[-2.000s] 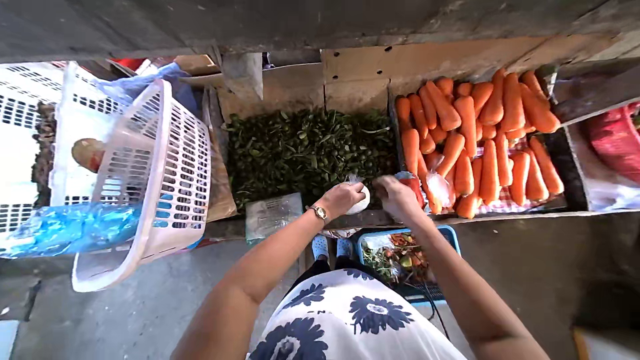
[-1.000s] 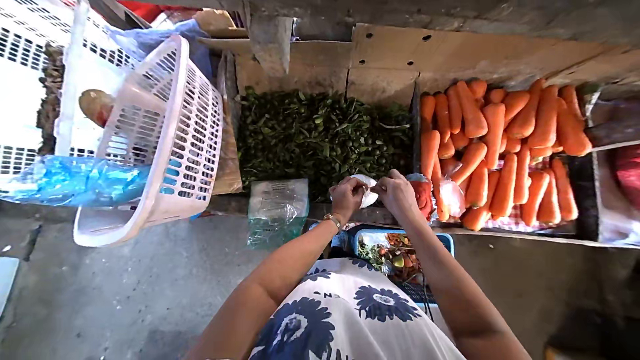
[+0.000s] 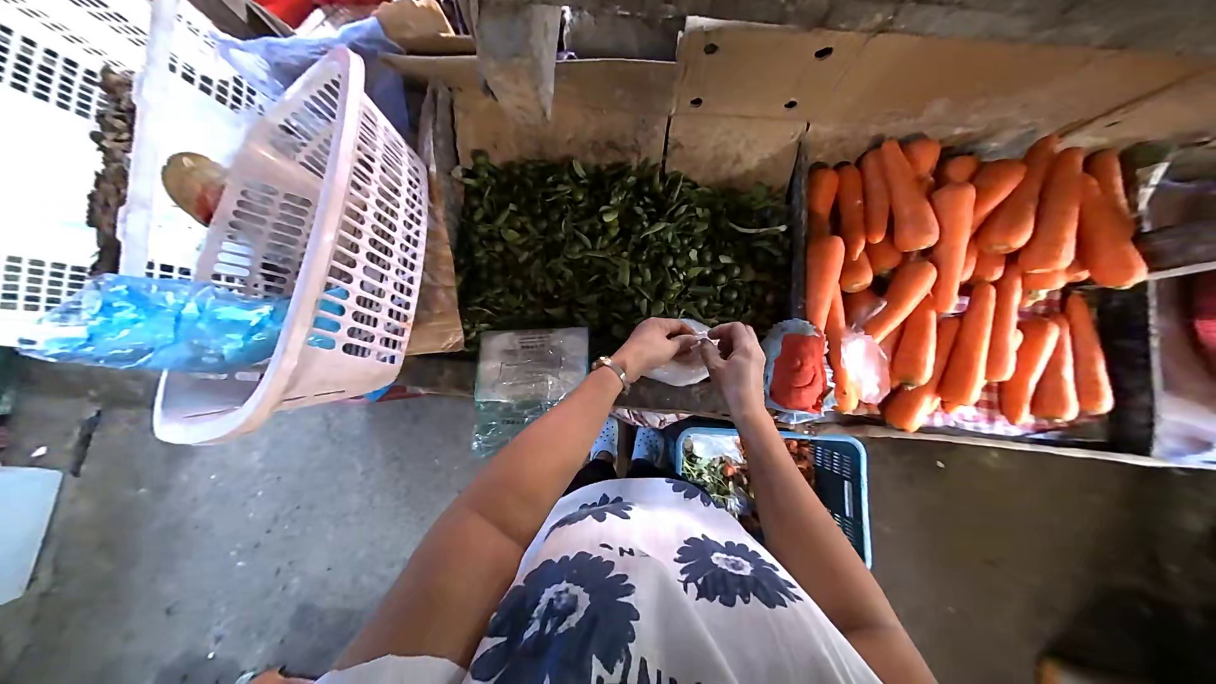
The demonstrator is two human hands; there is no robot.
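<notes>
At the front edge of a bin of green leafy vegetables (image 3: 617, 242), my left hand (image 3: 657, 348) pinches the gathered top of a small whitish plastic bag (image 3: 682, 369). My right hand (image 3: 736, 359) grips the twisted neck of that bag from the other side, so the fingertips of both hands nearly meet. The bag hangs just below the fingers; what it holds cannot be made out. Right of my right hand lies a red packet (image 3: 799, 370) on bluish plastic, beside a bin of large orange carrots (image 3: 964, 313). A stack of clear plastic bags (image 3: 532, 366) hangs over the edge left of my left hand.
On the left a white perforated plastic basket (image 3: 366, 275) stands tilted, with blue plastic wrap (image 3: 171, 321) across it. Below my right forearm, a dark blue crate (image 3: 850, 494) on the floor holds vegetable scraps. A wooden beam (image 3: 950, 17) runs along the top.
My hands stay close together at the bag. Its top, loose and spread a second ago, now shows as a narrow twisted neck between my fingers.
</notes>
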